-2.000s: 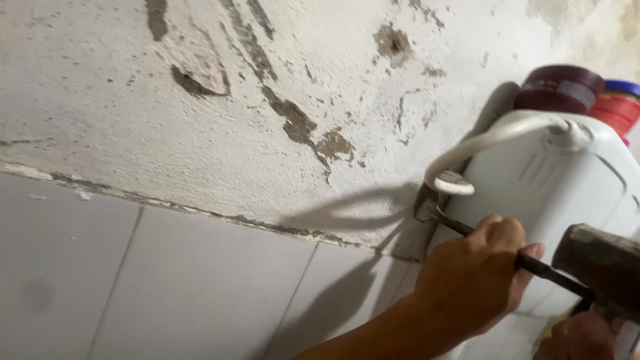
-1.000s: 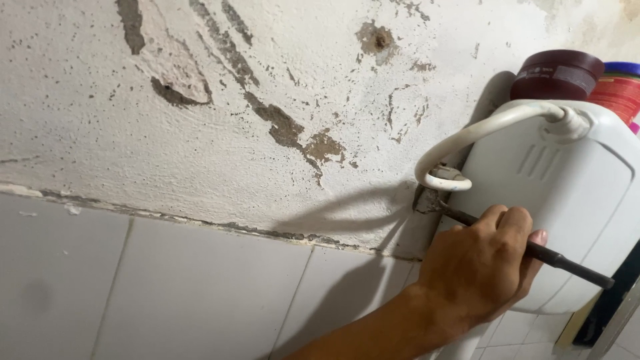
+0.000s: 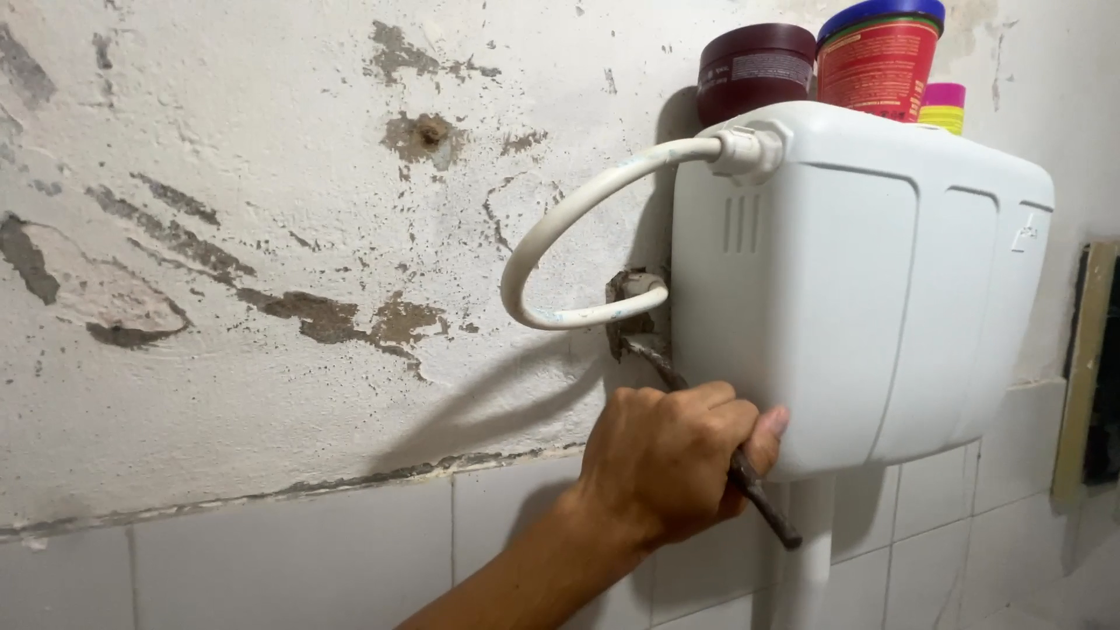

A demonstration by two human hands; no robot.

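Observation:
My left hand is closed around a dark metal chisel, its butt end pointing down to the right. The chisel's tip meets the lower edge of a rough hole broken in the plaster wall. Out of that hole comes the fitting of a white flexible hose, which loops up to the side inlet of a white plastic toilet cistern. My knuckles are close to the cistern's lower left corner. My right hand is out of view.
On the cistern stand a maroon jar, a red tub with a blue lid and a small yellow and pink container. A white pipe runs down below it. White tiles cover the lower wall; a framed edge is at right.
The hammer and the right hand, seen at the lower right two seconds ago, have left view. The chisel's butt end has dropped to a steeper slant. The view has shifted to the right.

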